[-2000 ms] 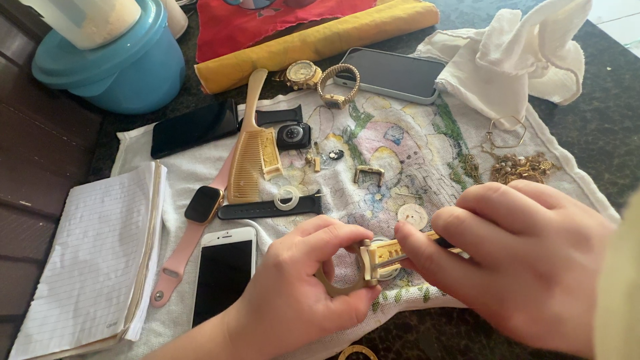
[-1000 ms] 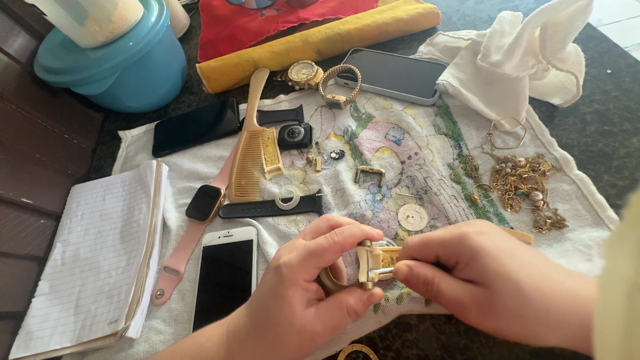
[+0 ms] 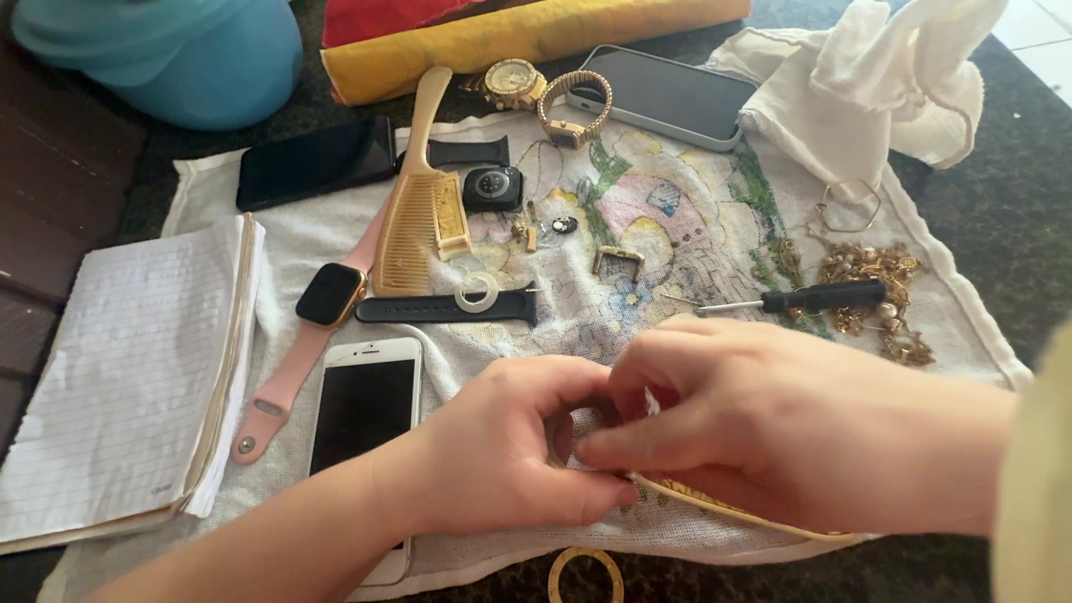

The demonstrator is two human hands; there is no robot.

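My left hand (image 3: pixel 519 444) and my right hand (image 3: pixel 720 410) meet at the lower middle, over a printed white cloth (image 3: pixel 469 368). The left fingers curl around a gold-coloured watch part, mostly hidden; the right fingertips touch it. Under my right hand shows a long gold-coloured edge (image 3: pixel 737 507). Beyond that hand lies a screwdriver with a black handle (image 3: pixel 825 295), beside a pile of gold-coloured jewellery (image 3: pixel 871 268). A gold-coloured ring (image 3: pixel 584 576) rests near the bottom edge. A small metal frame (image 3: pixel 618 260) is on the cloth.
At left are a lined notebook (image 3: pixel 126 377), a white phone (image 3: pixel 368 402), a pink-strapped smartwatch (image 3: pixel 329 295) and a comb (image 3: pixel 410 226). Farther back lie a black phone (image 3: pixel 314 163), a grey phone (image 3: pixel 666 96), a gold-coloured watch (image 3: pixel 512 82) and a blue container (image 3: pixel 209 67).
A screwdriver now lies by the jewellery, where none lay earlier. My right hand has closed in on my left, and the gold-coloured part between them is now mostly hidden.
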